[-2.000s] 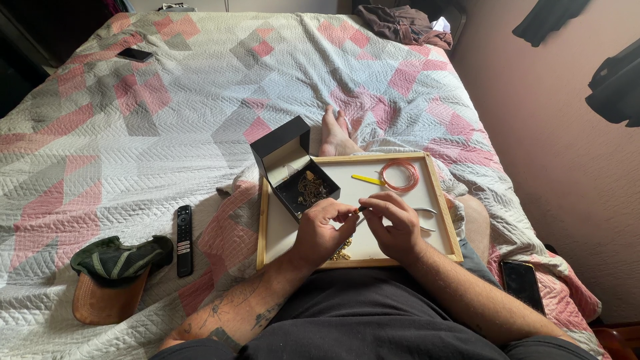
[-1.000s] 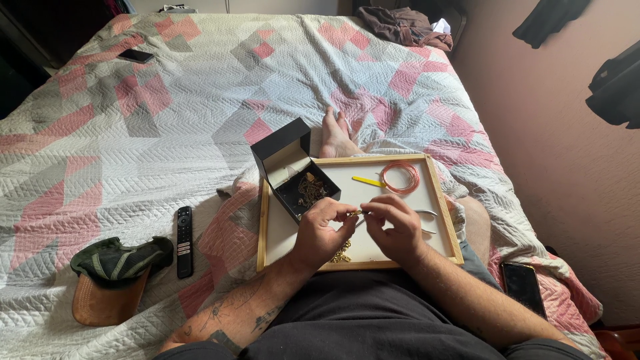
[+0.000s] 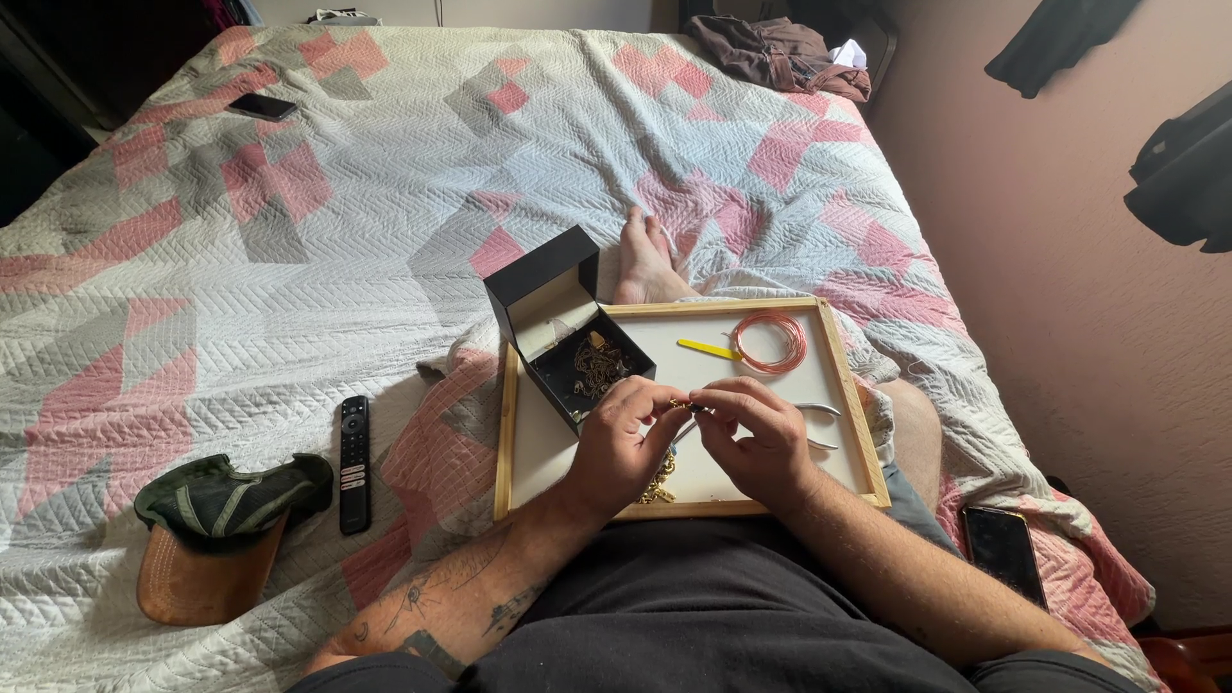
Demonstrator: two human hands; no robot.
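Note:
Above a wood-framed white tray (image 3: 503,452), my left hand (image 3: 624,438) and my right hand (image 3: 756,433) meet fingertip to fingertip. Pinched between them is a small gold-and-dark piece (image 3: 687,406), too small to name. A black box (image 3: 568,332) with its lid raised stands on the tray's left part and holds a tangle of chains (image 3: 599,366). Gold-coloured chain (image 3: 659,481) lies on the tray below my hands. Beyond my right hand are a coil of copper-coloured wire (image 3: 770,344) and a yellow stick-like tool (image 3: 709,349). Metal handles (image 3: 820,409), apparently of pliers, are partly hidden by my right hand.
The tray rests on my lap over a patchwork quilt (image 3: 366,241). To the left lie a black remote control (image 3: 354,462) and a cap (image 3: 217,539). One phone (image 3: 1004,553) lies at right, another (image 3: 261,106) far left. Dark clothing (image 3: 770,53) is heaped at the far edge.

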